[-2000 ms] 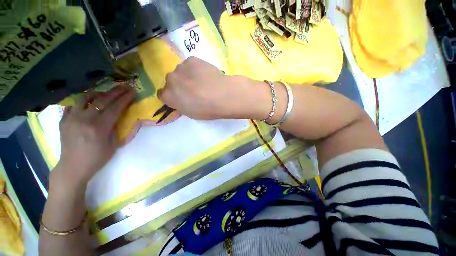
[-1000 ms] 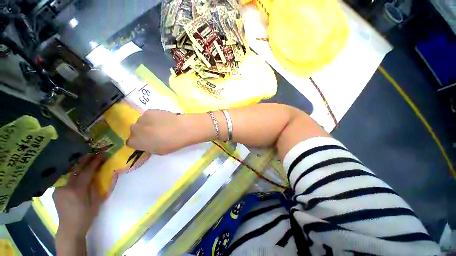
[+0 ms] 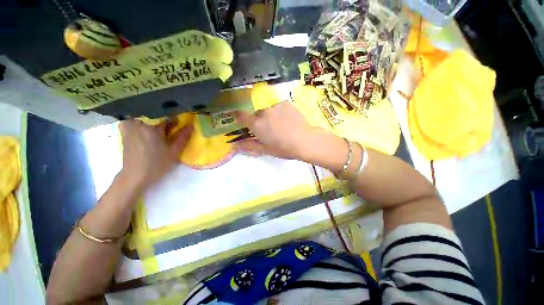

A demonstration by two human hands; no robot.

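A yellow fabric piece (image 3: 209,149) lies on the white template sheet (image 3: 197,193), its lobed edge along a pink outline. A pale green clamp frame (image 3: 206,124) lies over it, with a cream woven label (image 3: 224,120) in its opening. My right hand (image 3: 277,128) is closed around dark thread snips (image 3: 240,135), blades pointing left, with fingertips at the label's right end. A dark red cord (image 3: 328,208) hangs from that hand's side. My left hand (image 3: 149,146) has its fingers on the left part of the fabric, thumb and fingers pinching its edge; some fingertips are hidden.
The dark machine head (image 3: 161,107) with a handwritten tape note (image 3: 143,70) stands just above my hands. A label pile (image 3: 355,77), partly in a clear bag, lies on yellow fabric behind my right hand. Stacked yellow panels (image 3: 450,107) lie far right, others (image 3: 8,196) far left.
The view has swung, showing more of the machine head and tape note. My left fingers have moved away from the label to the fabric's left part. The label now shows flat in the frame.
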